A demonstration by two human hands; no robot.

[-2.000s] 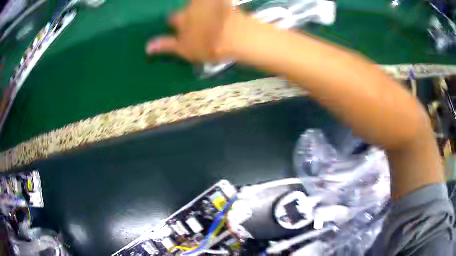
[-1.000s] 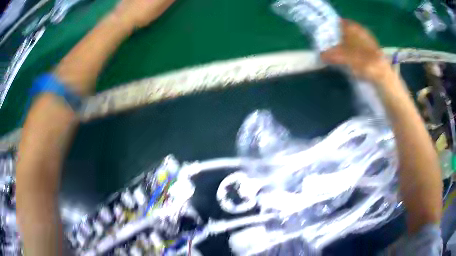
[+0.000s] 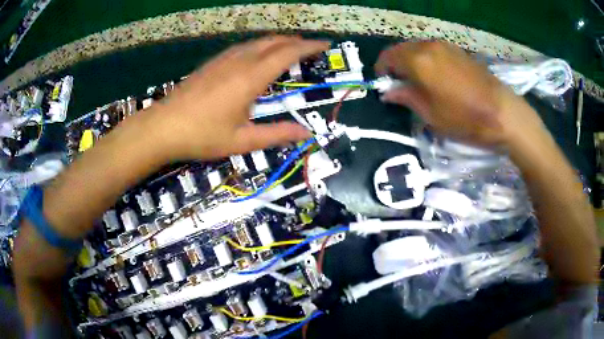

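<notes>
A top power strip (image 3: 346, 65) lies at the back of several open power strips. My left hand (image 3: 232, 99) is over it, thumb and fingers spread wide, with the strip's board and blue wire showing between them; the palm side is hidden. My right hand (image 3: 444, 86) is closed around the white power cord (image 3: 383, 84) just right of the strip's end; its grip is partly hidden and blurred. The lower power strips (image 3: 199, 225) lie side by side, with blue, yellow and brown-red wires at their right ends.
Plugs (image 3: 399, 182) and bagged coiled cords (image 3: 490, 198) lie at the right, beside my right forearm. A speckled edging (image 3: 265, 20) curves behind the strips, with the green belt (image 3: 530, 16) beyond. Another short board unit (image 3: 59, 96) is at the far left.
My hands have come back from over the green belt to the strips. A strip now lies beneath my left hand, and the view shows more of the strips.
</notes>
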